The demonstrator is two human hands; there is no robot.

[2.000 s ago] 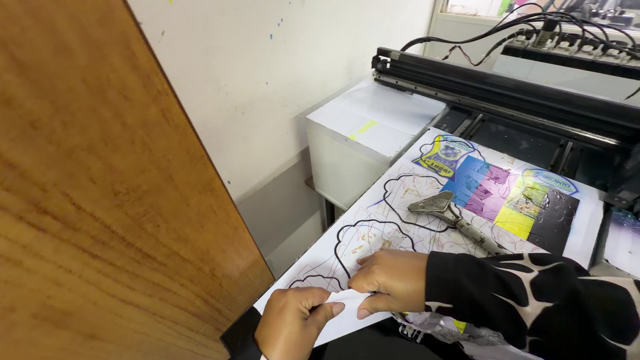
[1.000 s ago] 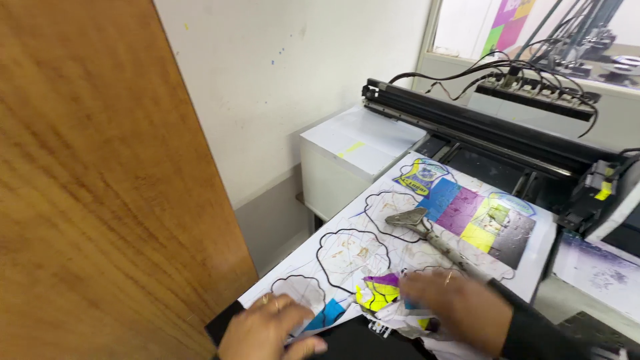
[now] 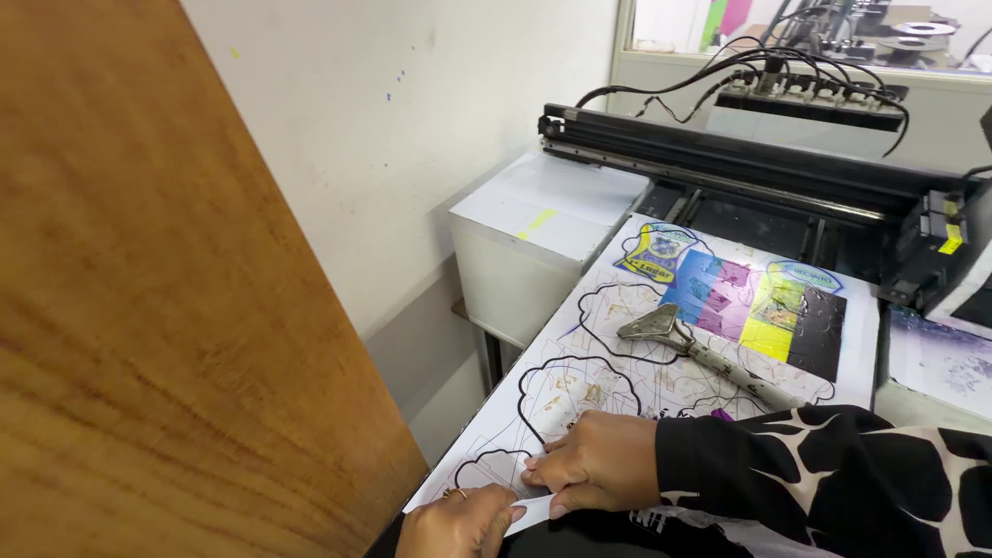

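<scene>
My left hand (image 3: 463,521), with a ring on one finger, pinches the left end of a small white piece of film or paper (image 3: 531,513) near the bottom of the view. The thumb and fingers of my right hand (image 3: 595,463) grip its right end. Both hands are at the near edge of a white flatbed board (image 3: 566,345) covered in black cloud-shaped outlines and ink marks. Just below them lies black material (image 3: 589,535) with white print. A worn metal hand tool with a flared head (image 3: 659,325) rests on the board beyond my right hand.
A brown wooden panel (image 3: 194,310) stands close at the left. A white box (image 3: 511,263) sits beside the board. A printer's black gantry rail (image 3: 736,170) crosses behind, with the print carriage (image 3: 926,248) at right and cabled ink tanks (image 3: 814,97) behind.
One second ago my hands were apart, with yellow, purple and blue scraps between them. Now they are close together on a white piece, much as two seconds ago.
</scene>
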